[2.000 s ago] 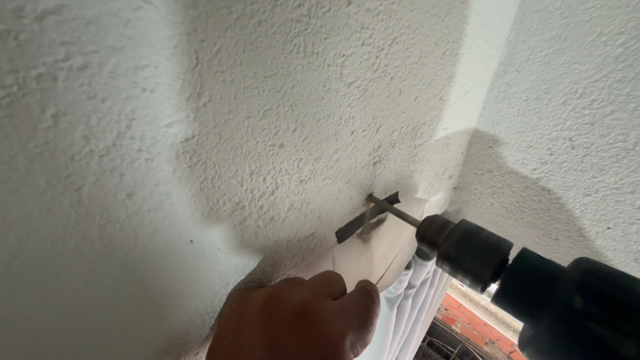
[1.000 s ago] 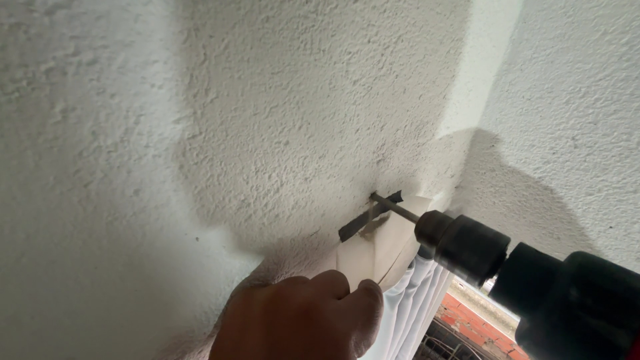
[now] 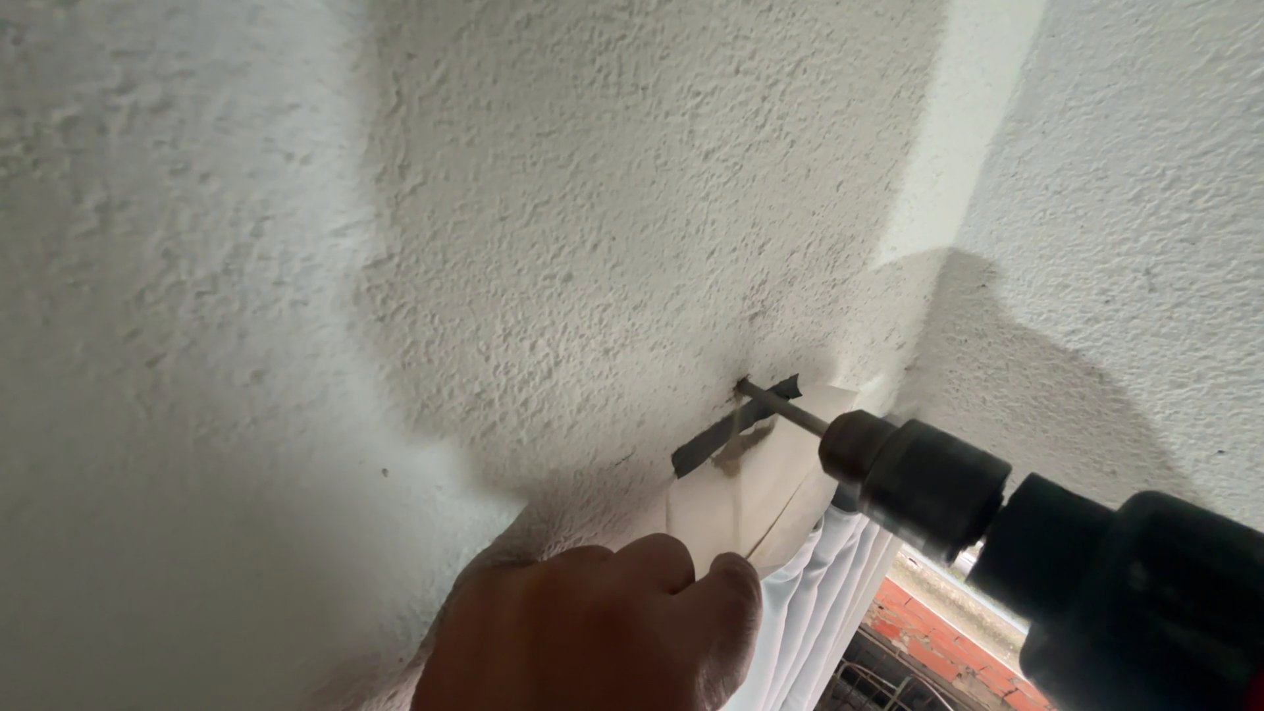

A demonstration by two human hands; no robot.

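Observation:
A dark power drill (image 3: 1116, 583) comes in from the lower right. Its bit (image 3: 790, 407) enters a small hole in the textured white wall (image 3: 592, 227). Just below the hole, a strip of black tape (image 3: 726, 437) fixes a folded piece of white paper (image 3: 760, 494) to the wall. Brownish dust lies on the paper under the bit. My left hand (image 3: 602, 622) pinches the paper's lower edge between thumb and fingers. My right hand is outside the view, and the drill's handle is hidden too.
A second textured wall (image 3: 1136, 247) meets the first at a corner on the right. Gathered white fabric, probably a curtain (image 3: 805, 602), hangs below the paper. At the lower right are a reddish ledge (image 3: 948, 642) and dark metal bars or wires (image 3: 879, 681). Shadows fall across both walls.

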